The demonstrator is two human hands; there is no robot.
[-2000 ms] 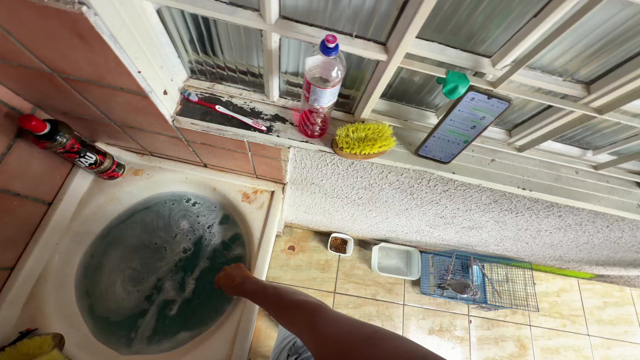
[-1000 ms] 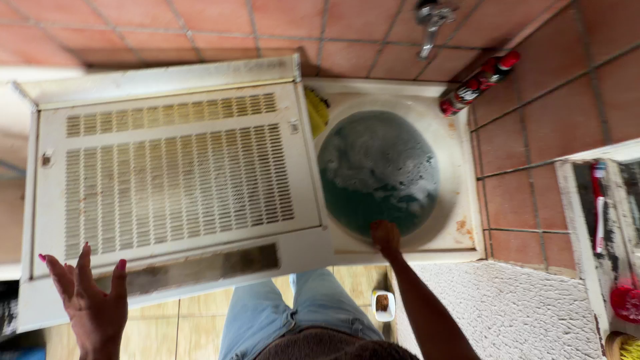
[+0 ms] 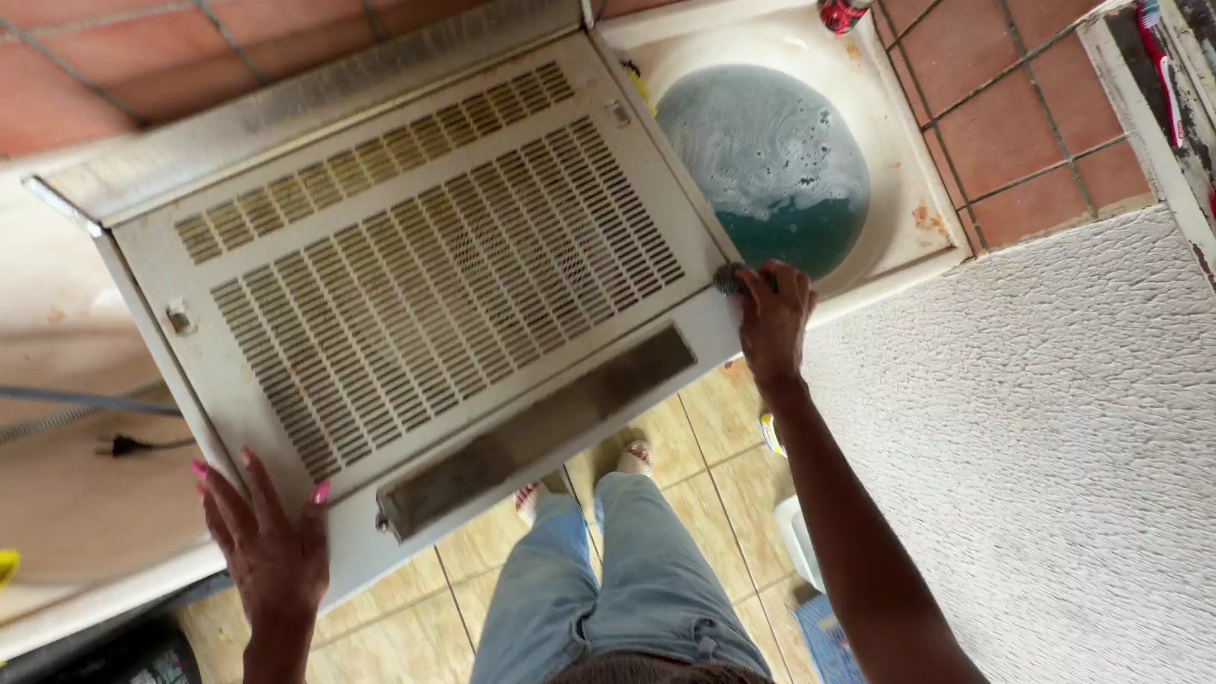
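A cooker hood with a slotted, yellow-stained grille (image 3: 456, 275) lies across the basins, tilted in view. My left hand (image 3: 271, 546) rests on its lower left corner, fingers spread, holding nothing else. At the lower right corner my right hand (image 3: 777, 318) grips a dark scouring pad (image 3: 730, 278), perhaps a metal one, against the hood's edge. Just beyond that hand is a round basin of cloudy blue-green water (image 3: 769, 171) with foam on it. Part of a yellow thing shows between hood and basin.
A red bottle (image 3: 842, 13) stands on the basin's far corner. A toothbrush (image 3: 1161, 71) lies on the worn window sill at right. Left of the hood, a power plug (image 3: 128, 445) and a hose lie in a second basin. A white tub (image 3: 800, 541) is on the tiled floor.
My right hand has moved from the water to the hood's right corner, and the pad now shows in it. My left hand, raised near the hood a second ago, now rests on it.
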